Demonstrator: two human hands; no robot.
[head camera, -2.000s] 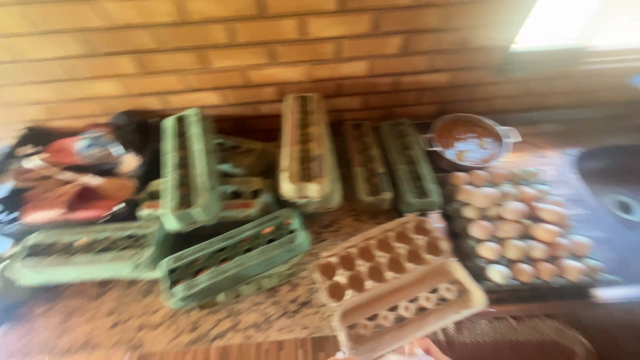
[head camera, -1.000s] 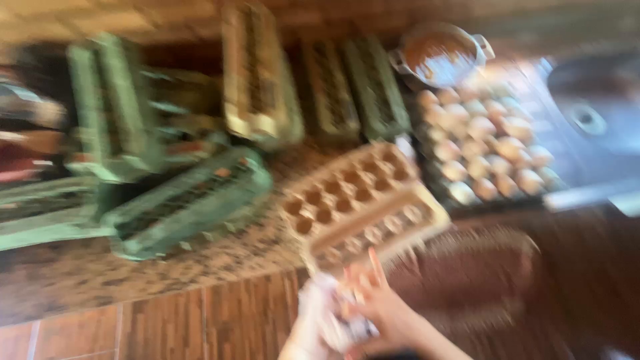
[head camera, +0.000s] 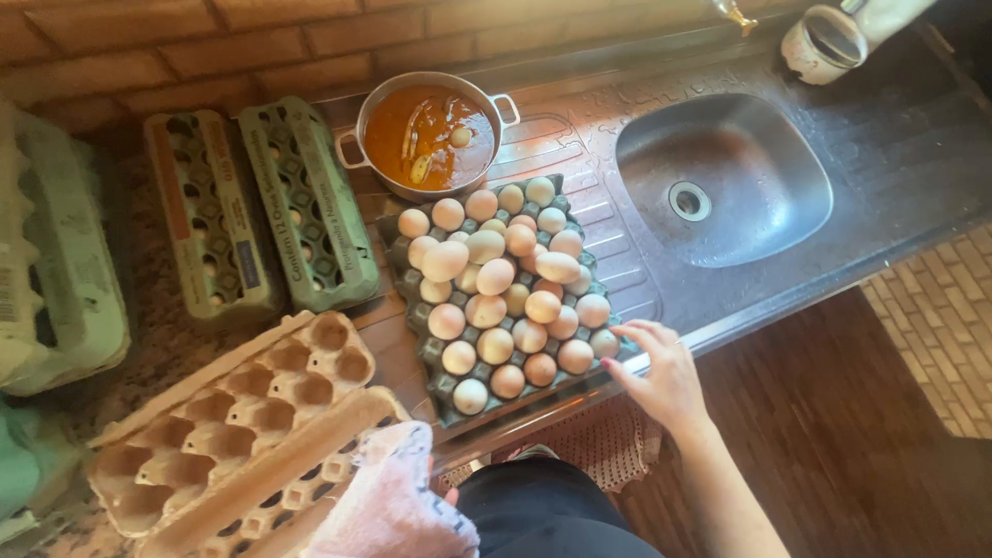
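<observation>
My right hand (head camera: 659, 372) is at the front right corner of a dark egg tray, its thumb and fingers apart around an egg (head camera: 604, 343). The tray (head camera: 436, 385) is heaped with white, tan and brown eggs. My left hand (head camera: 452, 496) is mostly hidden behind a pink cloth (head camera: 387, 504); only fingertips show. Left of the tray, an open tan pulp egg carton (head camera: 232, 415) has bare cups, and the cloth overlaps its lid.
Behind the tray stands a two-handled metal pot (head camera: 434, 143) with orange-brown liquid. Green-grey egg cartons (head camera: 310, 205) line the left of the counter. At right are a steel sink (head camera: 725, 178) and, beyond it, a light mug-like container (head camera: 823, 46).
The view has swung right and closer to the egg tray. My right hand, near the cloth and the open carton one second ago, is now at the tray's front right corner.
</observation>
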